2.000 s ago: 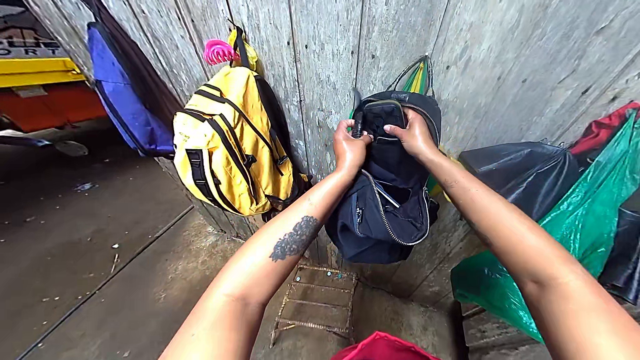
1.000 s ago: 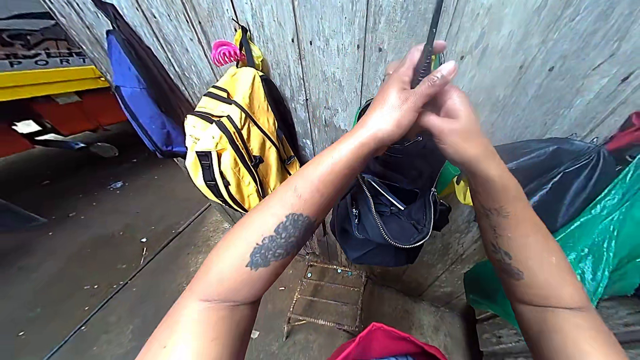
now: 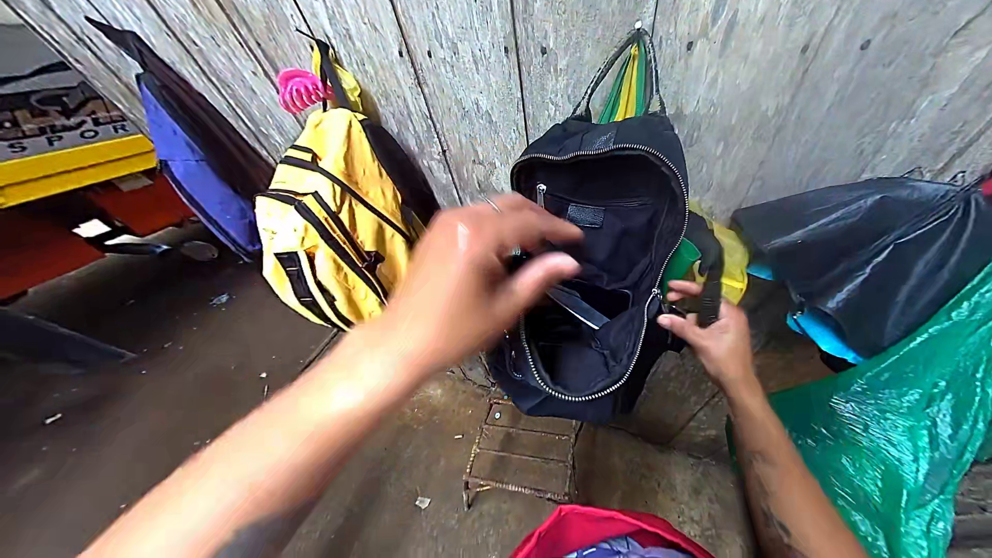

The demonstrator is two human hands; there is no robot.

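A black backpack (image 3: 604,136) hangs by its top loop from a nail in the plank wall, its front zipper undone in a wide oval that shows a dark lining, an inner pocket and a pale flat object. My left hand (image 3: 484,271), blurred and with thumb and fingers apart, is in front of the bag's left side and holds nothing. On the bag's right edge, my right hand (image 3: 709,325) pinches near the zipper, beside a dark strap (image 3: 711,287); which part it grips is hard to tell. A green object (image 3: 682,262) sits just above those fingers.
Left of the black bag hang a yellow backpack (image 3: 341,163), a pink claw clip (image 3: 301,91) and a blue bag (image 3: 198,186). Black plastic (image 3: 845,240) and green plastic (image 3: 899,418) hang at the right. Below are a small rack (image 3: 523,453) and a red item (image 3: 604,519).
Both hands have come down from above the backpack, where they held a dark strap-like item. They have moved apart, and the bag's opening is now in plain sight.
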